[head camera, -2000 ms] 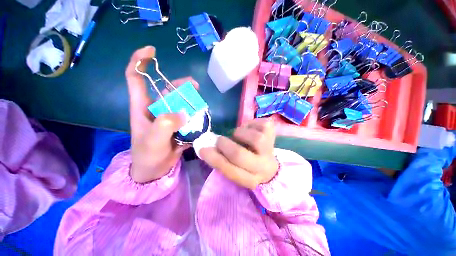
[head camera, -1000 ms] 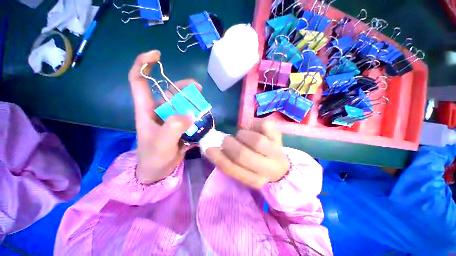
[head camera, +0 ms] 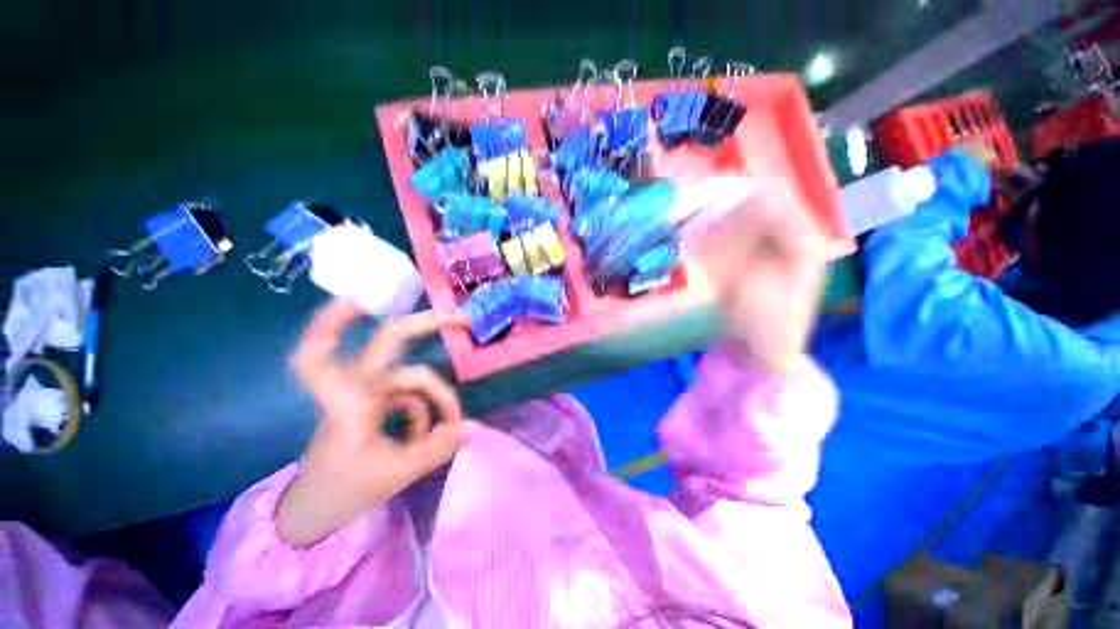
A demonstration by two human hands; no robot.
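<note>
A blurred teal binder clip [head camera: 629, 229] with a pale streak lies over the tray's middle, beside my right hand [head camera: 768, 277]. My right hand is blurred and appears to grip its handle end. Whether a round part is in its jaws cannot be told. My left hand [head camera: 369, 424] is left of the tray's near corner, with thumb and forefinger curled into a ring and the other fingers spread; no clip shows in it. The red-pink compartment tray [head camera: 501, 358] holds several clipped pieces in blue, teal, yellow, pink and black. No white wipe can be made out on my right fingertips.
A white bottle [head camera: 365, 268] stands left of the tray. Two blue clipped pieces [head camera: 184, 238] lie beyond it on the bench. A tape roll [head camera: 74, 406], tissue [head camera: 47, 313] and a pen [head camera: 91, 344] are far left. A person in a blue smock [head camera: 970, 332] sits right, near a translucent bottle [head camera: 875, 200].
The view has swung right. The teal clip has left my left hand and is now over the tray at my right hand. My right hand has moved away from my left, over the tray's right part.
</note>
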